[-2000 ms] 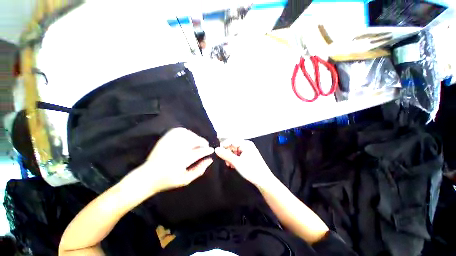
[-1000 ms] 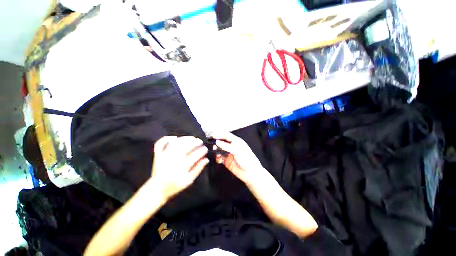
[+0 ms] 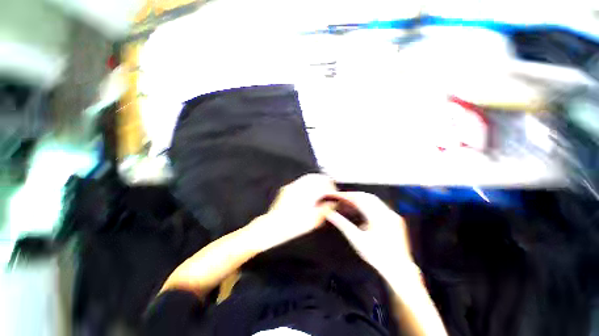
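The black garment piece (image 3: 243, 131) lies on the white table and hangs over its front edge towards my lap. My left hand (image 3: 301, 202) is at its right edge, fingers bent and closed on the cloth. My right hand (image 3: 368, 223) meets it from the right, thumb and fingers curled together around a bit of the dark edge. The fingertips of both hands touch or nearly touch. The frame is blurred, so the exact pinch on the edge is hard to see.
Red-handled scissors (image 3: 474, 118) lie blurred at the right of the white table (image 3: 381, 144). A shiny plastic packet (image 3: 519, 134) is beside them. The table's left edge is yellow-taped (image 3: 130, 111). Blue plastic (image 3: 453, 197) shows under the front edge, above heaped black cloth (image 3: 499, 262).
The view has swung, so table, cloth and scissors sit further right and blurred. My hands have moved closer together and my right hand is turned more over the edge.
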